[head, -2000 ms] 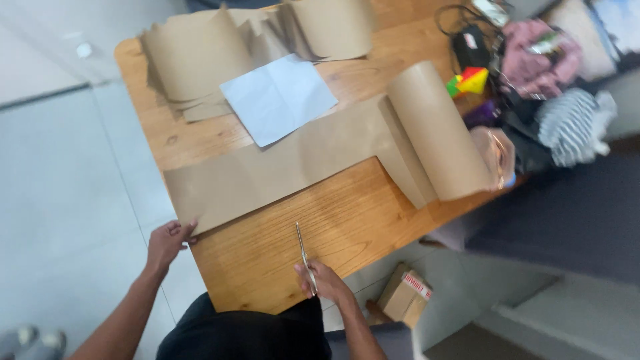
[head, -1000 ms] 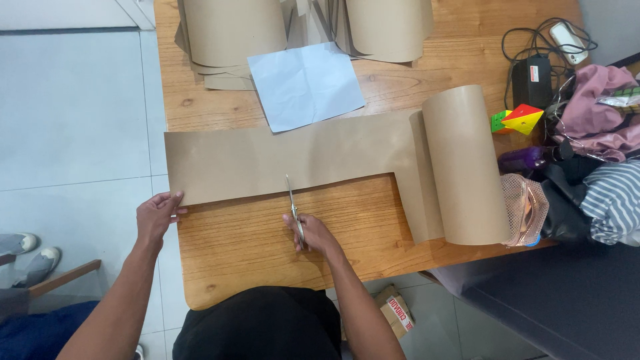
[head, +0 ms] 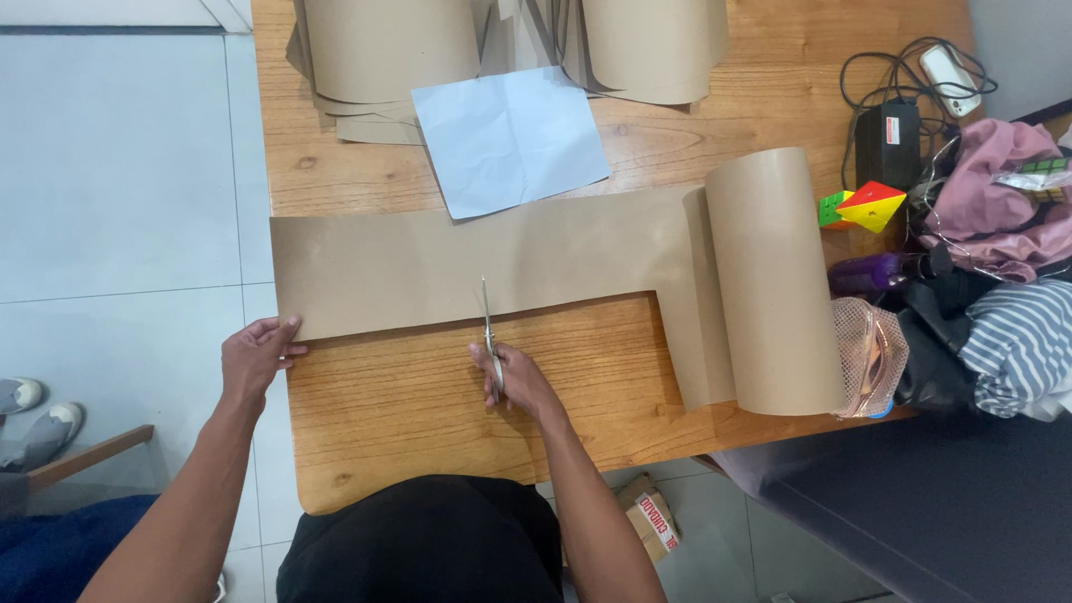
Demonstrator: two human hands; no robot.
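A long strip of brown kraft paper (head: 469,260) lies across the wooden table (head: 469,419), joined at its right to a thick paper roll (head: 775,285). My left hand (head: 258,356) pinches the strip's near left corner at the table's left edge. Metal scissors (head: 494,356) are held in my right hand (head: 515,377), their blades pointing away from me and overlapping the strip's near edge. Whether the blades are apart is hard to tell. A creased white sheet (head: 515,138) rests partly over the strip's far edge.
Curled brown paper pieces (head: 394,50) lie at the far side. To the right are a black power adapter (head: 888,142) with cables, puzzle cubes (head: 871,205), a purple bottle (head: 867,272), a mesh pouch (head: 867,356) and striped cloth (head: 1022,343). A cardboard box (head: 649,519) sits below the table.
The view has turned and shifted since the oldest frame. Both hands keep about the same places, the left at the paper's corner and the right with the scissors.
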